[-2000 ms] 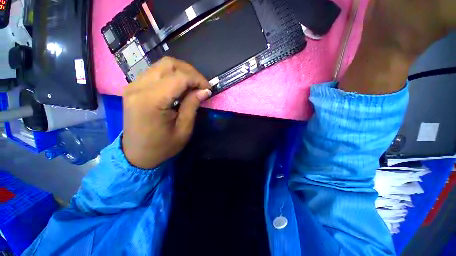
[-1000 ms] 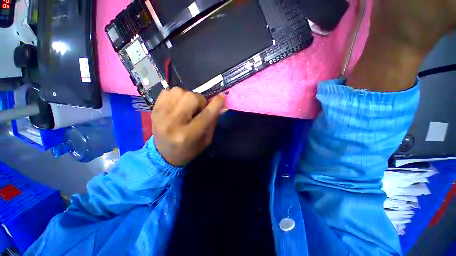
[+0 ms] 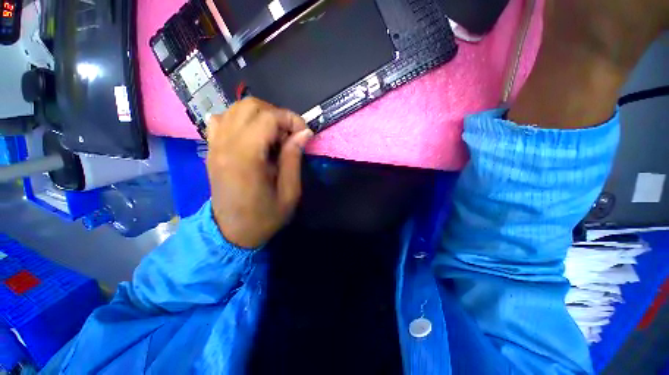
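An opened tablet (image 3: 323, 66) lies tilted on the pink mat, with a black battery, silver shield plates at its left end and a dark flex cable (image 3: 257, 23) across it. A short red wire (image 3: 240, 89) shows beside the battery. My left hand (image 3: 253, 165) is at the tablet's near edge, thumb and fingertips together by a pale strip (image 3: 313, 115); whether it grips the edge or something small I cannot tell. My right hand (image 3: 601, 51) is large and blurred at the top right, its fingers out of the picture.
A closed black tablet (image 3: 92, 80) with a white label lies at the left. A dark piece (image 3: 477, 15) lies on the pink mat (image 3: 411, 132) at the top. A cord runs beside my right wrist. White papers (image 3: 598, 278) are in a blue bin at the right.
My left hand first moved right along the near edge, showing the red wire, then back a little left and up, now partly covering the wire. My right hand stays at the top right.
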